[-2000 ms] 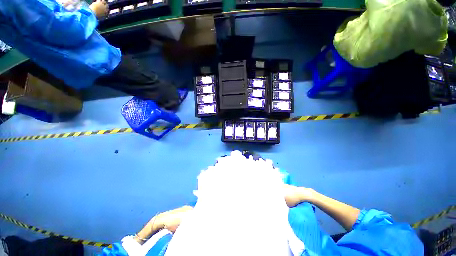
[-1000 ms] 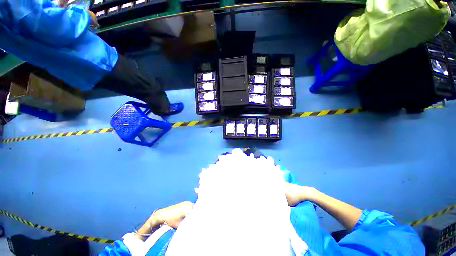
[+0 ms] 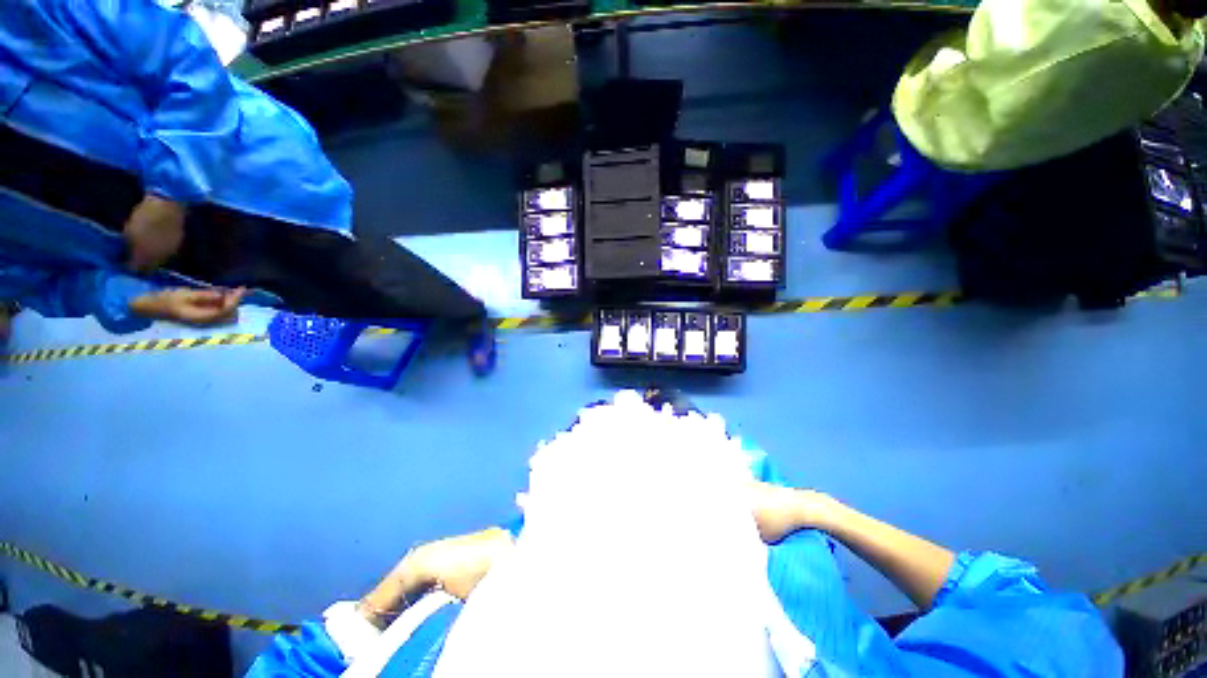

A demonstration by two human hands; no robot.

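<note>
A black phone tray with several open phones in a row lies on the floor ahead, at the tape line. Behind it stand more trays side by side: a left tray with phones, an empty tray with bare pockets, and trays with phones to its right. My left hand and my right hand are near my body at the bottom, not touching the trays. A white overexposed shape between them hides the fingers of both hands. A white band shows at my left wrist.
A person in a blue smock is at left over a blue stool. A person in yellow-green is at right by another blue stool. A green bench edge runs across the top, with a cardboard box under it.
The person in blue has turned and shifted, with hands now lower at left, hiding the brown box there. The left stool has moved left. My hands have hardly moved.
</note>
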